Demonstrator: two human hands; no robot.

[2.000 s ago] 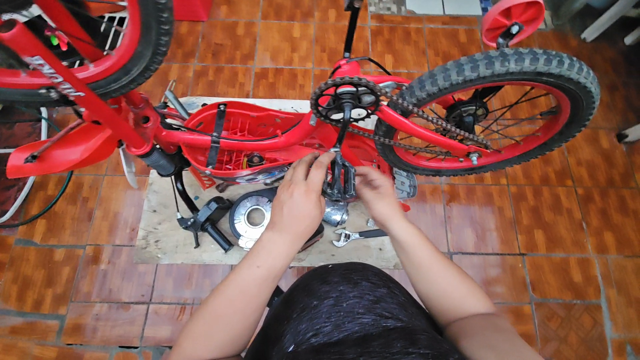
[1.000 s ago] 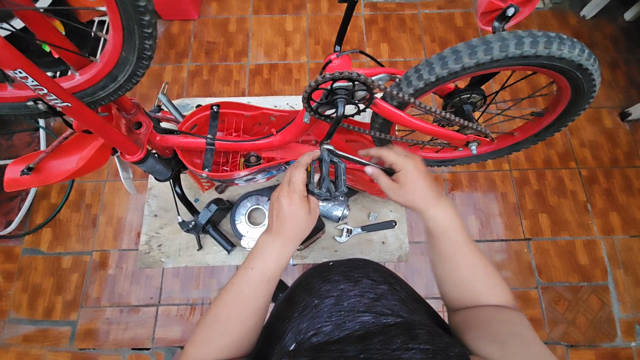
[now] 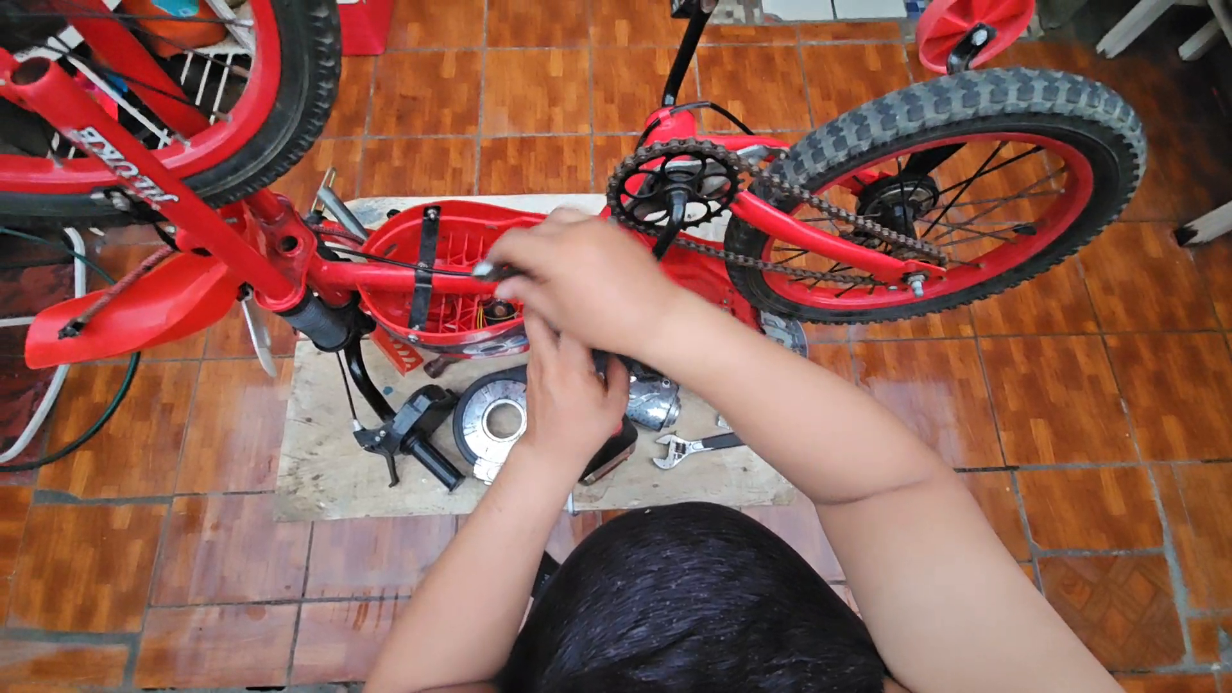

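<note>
My right hand (image 3: 587, 279) crosses over my left one, its fingers closed on a tool whose metal tip (image 3: 484, 269) shows above the red bicycle frame. Just below, my left hand (image 3: 575, 395) grips a dark pedal (image 3: 612, 364), mostly hidden by the hands. The crank arm (image 3: 677, 212) runs from the black chainring (image 3: 674, 188) down behind my right forearm. The chain (image 3: 837, 217) leads to the rear wheel (image 3: 938, 197). On the board lie an adjustable wrench (image 3: 688, 448), a round metal disc (image 3: 493, 421) and a handlebar grip with brake lever (image 3: 414, 438).
The pale board (image 3: 337, 462) lies on orange floor tiles (image 3: 1059, 395). The front wheel (image 3: 308, 96) stands at upper left, near a red plastic fender (image 3: 135, 313). A training wheel (image 3: 972, 34) is at the top right. The person's head fills the bottom middle.
My right hand has moved left from beside the pedal and crossed over my left hand. The tool, seen lengthwise at the pedal a second ago, is now mostly covered.
</note>
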